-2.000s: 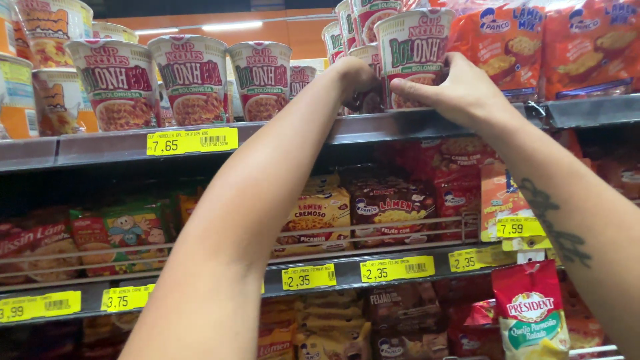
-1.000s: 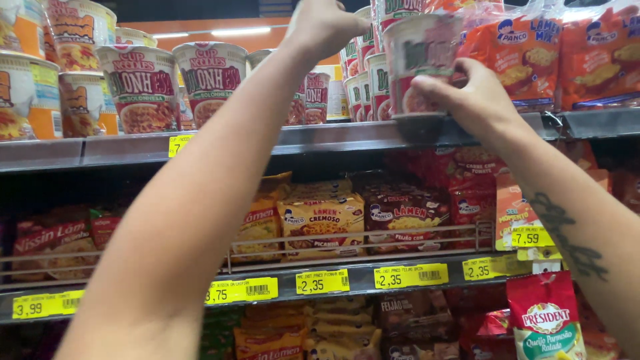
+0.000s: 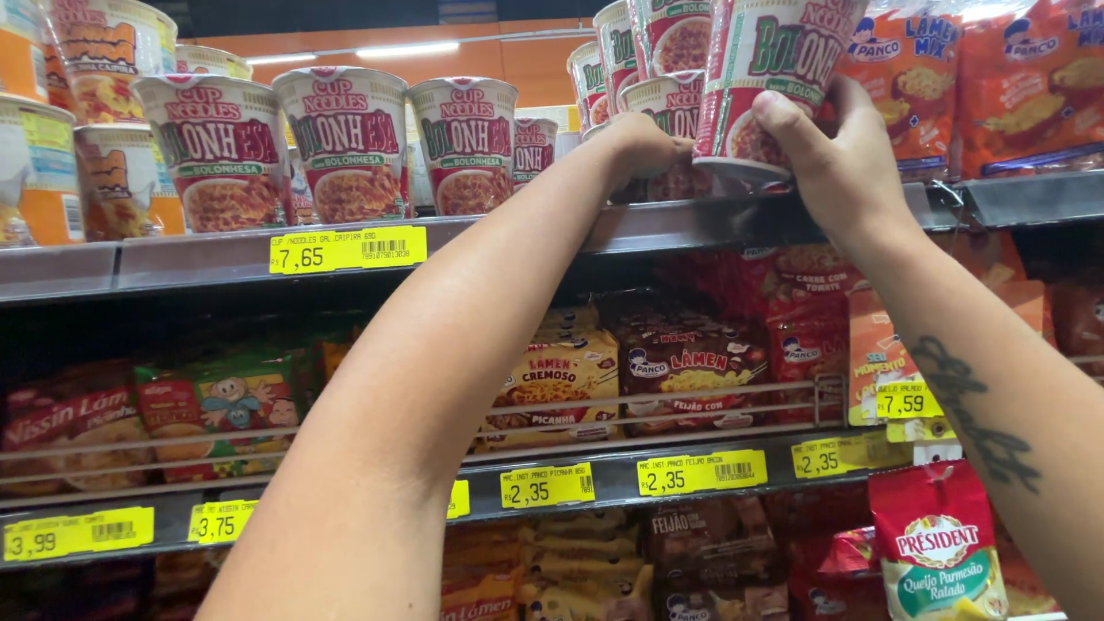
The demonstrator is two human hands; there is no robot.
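My right hand grips a Cup Noodles cup from its right side, thumb across the front; the cup is tilted, its base at the front edge of the upper shelf. Left of it, my left hand reaches onto the shelf beside another noodle cup. The left fingers are partly hidden behind the wrist and the held cup, so their grip cannot be made out. More cups are stacked behind. Three matching cups stand in a row left of my left forearm.
Orange noodle packets stand at the upper right. The upper shelf's edge runs below the cups. A wire rail fronts the packets on the lower shelf. A bag of grated cheese hangs at the lower right.
My left hand has come down from above the stacked cups to shelf level. A second ago my right hand held a cup lower and upright; the cup is now tilted.
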